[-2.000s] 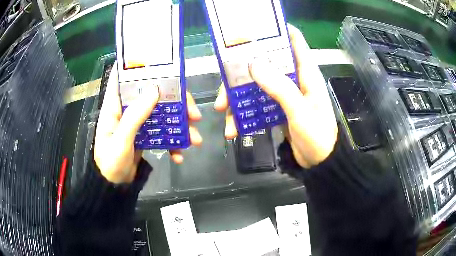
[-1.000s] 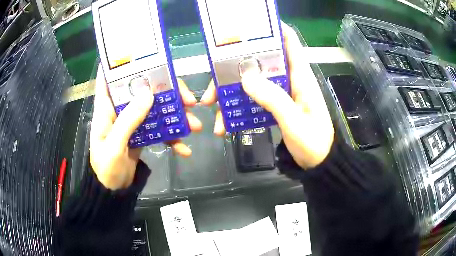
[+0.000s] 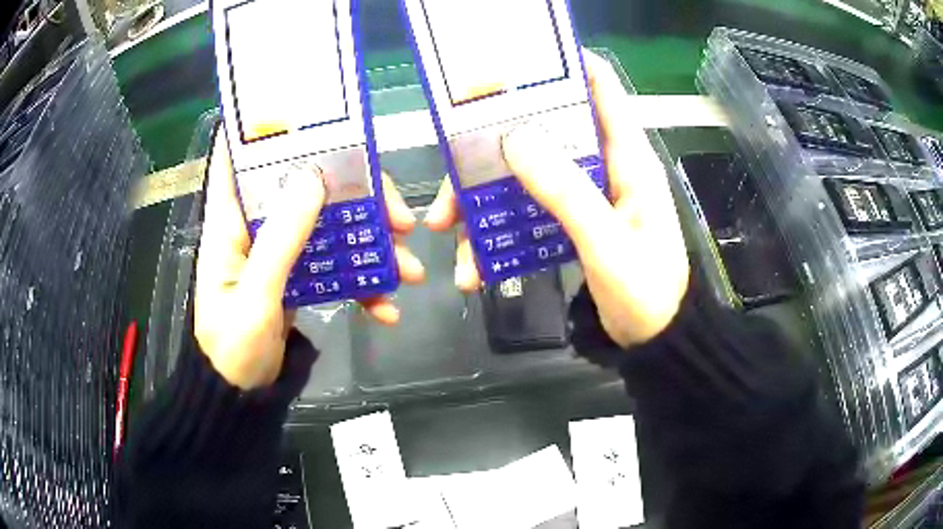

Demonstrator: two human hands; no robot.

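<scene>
My left hand (image 3: 253, 279) holds a blue-edged keypad phone (image 3: 344, 248) upright, its thumb on the silver navigation pad. My right hand (image 3: 620, 238) holds a second keypad phone (image 3: 507, 232), tilted slightly left, its thumb on the pad. Both screens are lit white with a small orange patch; their top ends are cut off by the upper edge. Below them lies a clear blister tray (image 3: 414, 387). One black phone (image 3: 525, 320), back side up, lies in it, partly hidden by the right phone.
Stacked trays stand at left (image 3: 62, 279) and, with black phone backs, at right (image 3: 817, 207). A dark smartphone (image 3: 736, 232) lies right of the work tray. White rectangles (image 3: 372, 470) lie at the near edge. A red pen (image 3: 125, 382) lies at left. The green conveyor (image 3: 662, 78) runs behind.
Since one second ago the left phone has moved slightly right and turned more upright. The right phone has shifted slightly and tilts a little more. Both thumbs remain on the pads.
</scene>
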